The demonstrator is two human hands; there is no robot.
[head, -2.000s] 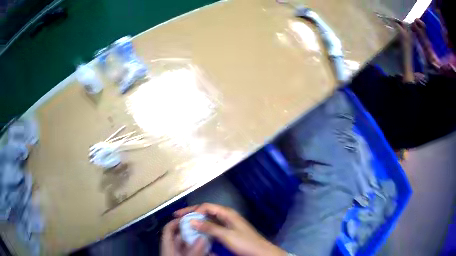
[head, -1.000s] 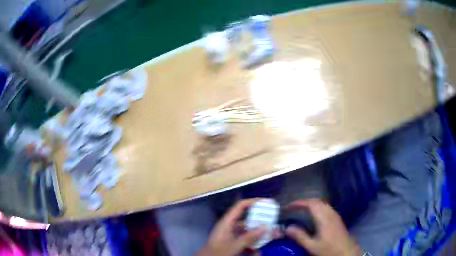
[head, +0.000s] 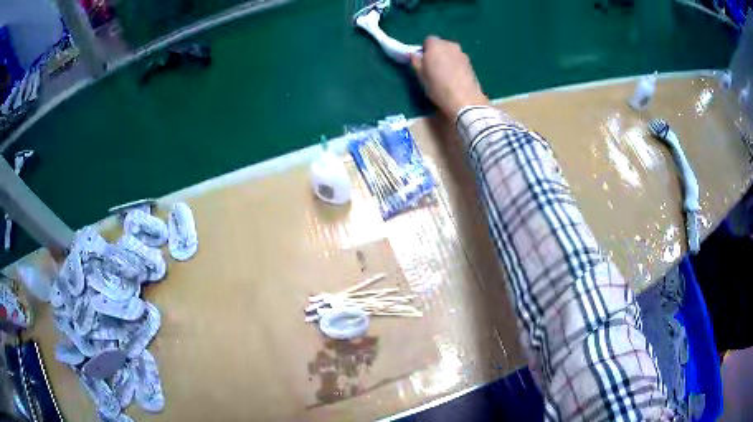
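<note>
My right hand (head: 446, 72), at the end of a plaid sleeve, is stretched over the green surface and closed on the end of a white curved tool (head: 384, 37). The tool's wider head points up and left. My left hand is out of the picture. On the table, several pale wooden swabs (head: 384, 302) lie fanned beside a small white dish (head: 344, 322), on a brown cardboard pad (head: 396, 350) with dark wet spots.
A heap of grey-white sole-shaped pieces (head: 111, 276) lies at the table's left. A white bottle (head: 331, 177) stands beside a blue swab packet (head: 391, 169). Another white curved tool (head: 681, 169) and a small white bottle (head: 642, 91) are right. A blue crate (head: 703, 338) sits below the table edge.
Both hands were over the lap with a pale piece. Now my right hand is far forward on the white tool, my left hand has left the picture, and the view has shifted.
</note>
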